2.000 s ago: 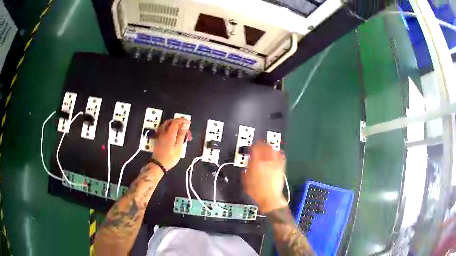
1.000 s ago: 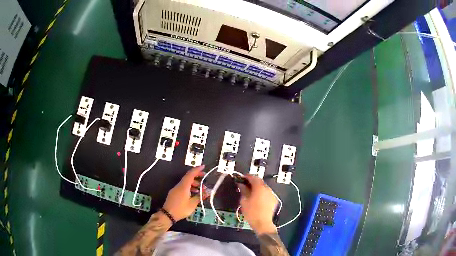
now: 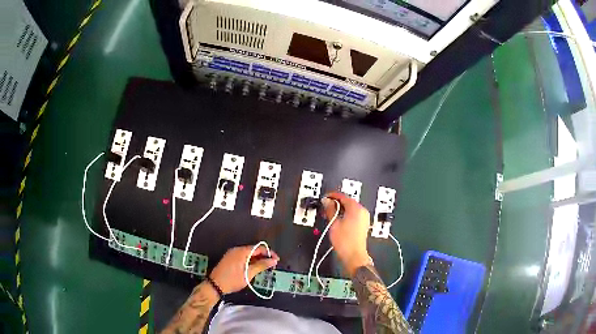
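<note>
My right hand [image 3: 347,225] is at the sixth white socket [image 3: 308,197] from the left, its fingers at the black adapter [image 3: 310,203] there and around a white cable [image 3: 318,246]. My left hand [image 3: 243,269] holds the end of a looped white cable [image 3: 248,276] near the left end of the right green board [image 3: 297,282]. Black adapters sit in the other sockets. The fifth adapter [image 3: 266,193] has no cable on it. The seventh socket is partly hidden by my right hand.
The black fixture board [image 3: 196,111] carries the sockets and a left green board [image 3: 155,253]. A beige rack unit [image 3: 268,45] stands behind it, below a screen [image 3: 418,14]. A blue tray [image 3: 465,287] with rows of black adapters is at right. Yellow-black tape marks the green floor.
My right hand has moved up from beside the right green board to the sixth socket. My left hand is lower, with a looped cable at its fingers. The view has shifted slightly.
</note>
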